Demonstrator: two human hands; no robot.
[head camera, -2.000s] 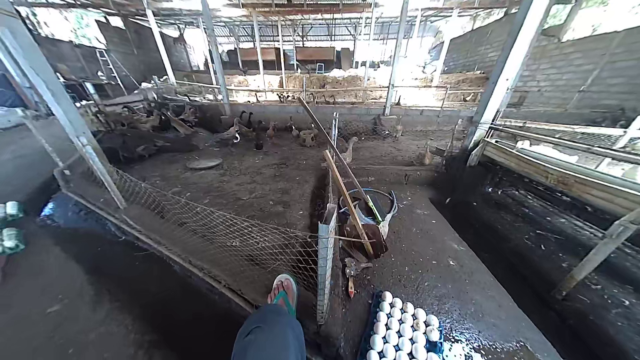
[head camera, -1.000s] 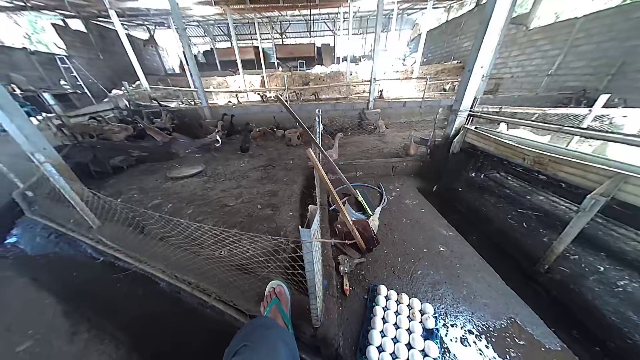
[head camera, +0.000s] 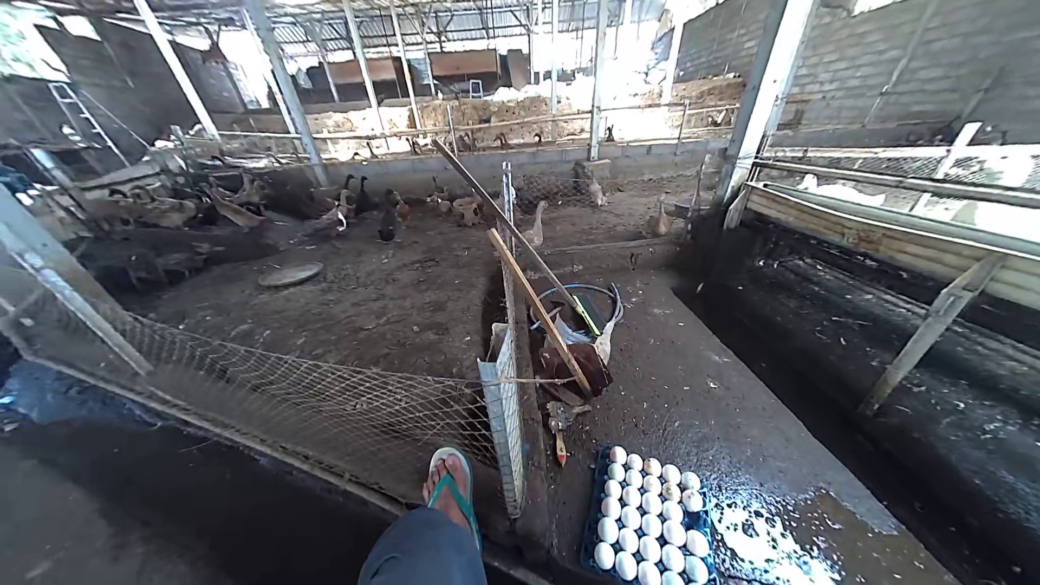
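Note:
Neither of my hands is in the head view. At the bottom, my raised foot in a green-strapped flip-flop (head camera: 452, 487) is beside the sagging wire-mesh fence (head camera: 349, 406), near a metal-edged mesh panel (head camera: 504, 431). On the concrete to the right lies a blue egg tray (head camera: 591, 520) filled with many white eggs (head camera: 652, 526). Above the tray, a small tool with an orange-red handle (head camera: 561, 448) lies on the ground. Behind it a long wooden stick (head camera: 536, 305) leans over a rusty brown sheet (head camera: 587, 367) and a coiled hose (head camera: 619, 305).
Several ducks (head camera: 387, 219) stand in the dirt pen beyond the fence, by a round flat lid (head camera: 291, 275). A dark channel (head camera: 760, 357) runs along the right, next to a long trough (head camera: 894, 223) on wooden props. A wet puddle (head camera: 772, 536) lies beside the tray.
A black duck near the middle of the pen has shifted a little among the others. The view has swung slightly. My foot stays by the mesh fence and the egg tray has not moved.

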